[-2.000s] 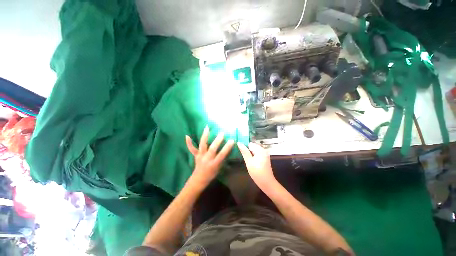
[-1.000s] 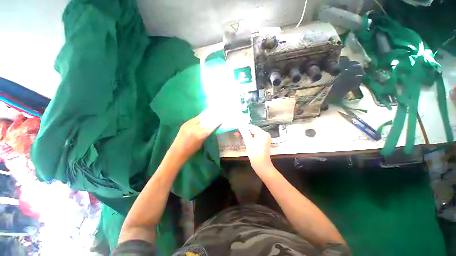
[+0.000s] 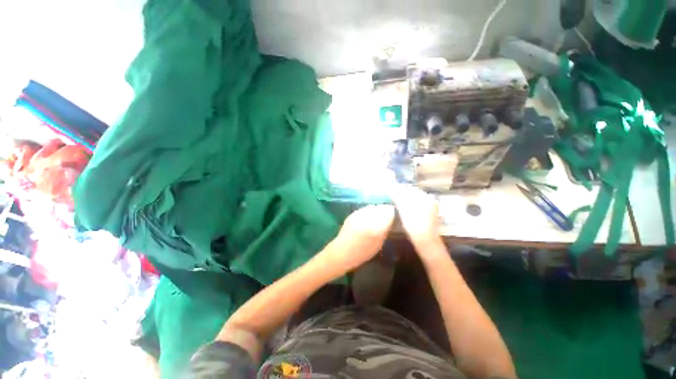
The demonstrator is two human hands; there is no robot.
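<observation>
The grey-white overlock machine (image 3: 474, 104) stands on the white table, with a row of dark knobs and a green square sticker. A green garment piece (image 3: 289, 215) lies left of the needle area, its edge running to my hands. My left hand (image 3: 368, 228) is closed on the cloth edge at the table's front. My right hand (image 3: 416, 211) is beside it, just below the needle area, partly washed out by glare; its fingertips and what they hold cannot be made out.
A large pile of green pieces (image 3: 200, 126) is heaped at the left. Blue snips (image 3: 546, 207) lie right of the machine. Green strips (image 3: 614, 185) hang over the table edge at the right. Green cloth (image 3: 571, 318) is below the table. A green cone (image 3: 634, 21) is at the upper right.
The view has shifted, so the machine appears further right and lower. My left hand has moved from spread flat on the cloth to a closed hold close beside my right hand. The cloth is bunched at the left.
</observation>
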